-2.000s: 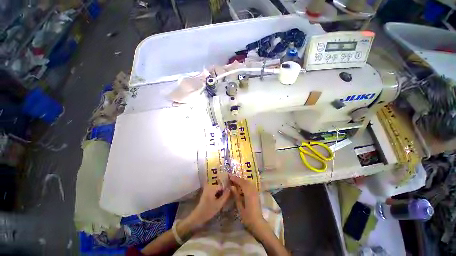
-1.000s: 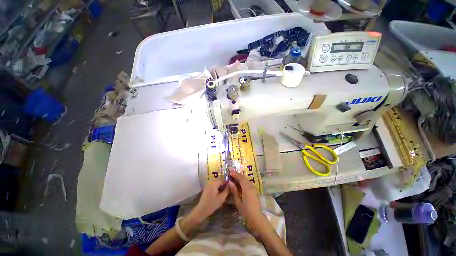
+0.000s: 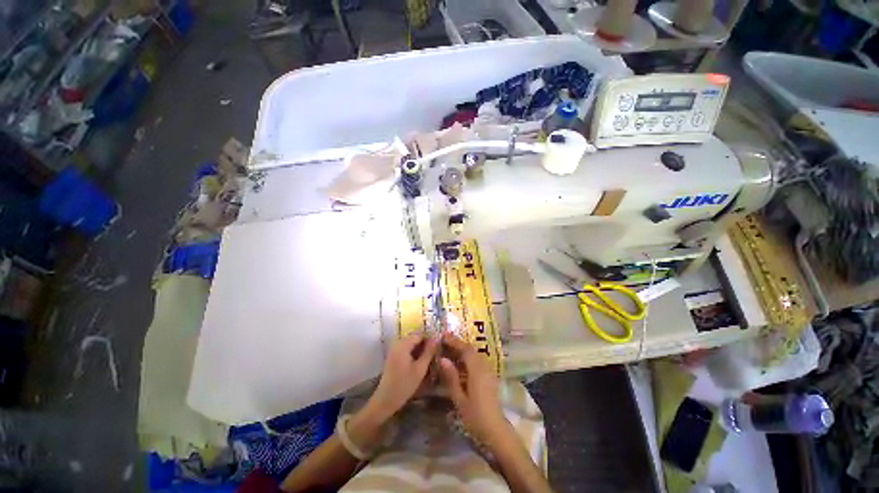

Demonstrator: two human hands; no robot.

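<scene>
A thin dark strip [image 3: 436, 300] runs from the presser foot area [image 3: 447, 252] of the white sewing machine [image 3: 578, 197] towards my fingertips, between yellow tape pieces [image 3: 469, 294] printed "PIT". My left hand [image 3: 405, 371] and my right hand [image 3: 468, 376] are bare and close together at the front edge of the machine bed. The fingertips of both hands pinch something small at the lower end of the strip; what it is cannot be made out. Crumpled beige cloth [image 3: 366, 176] lies behind the needle. The lamp glare whitens the surface left of the needle.
Yellow-handled scissors [image 3: 611, 311] and a beige block [image 3: 520, 300] lie right of the tape. A white bin [image 3: 337, 96] with dark checked cloth stands behind. Olive-beige cloth [image 3: 178, 356] hangs at the left over a blue crate [image 3: 279, 445]. A phone [image 3: 687, 433] and bottle [image 3: 785, 414] lie lower right.
My left hand has moved slightly up towards the needle since one second ago. Both hands stay close together at the strip's lower end. The camera view has shifted slightly.
</scene>
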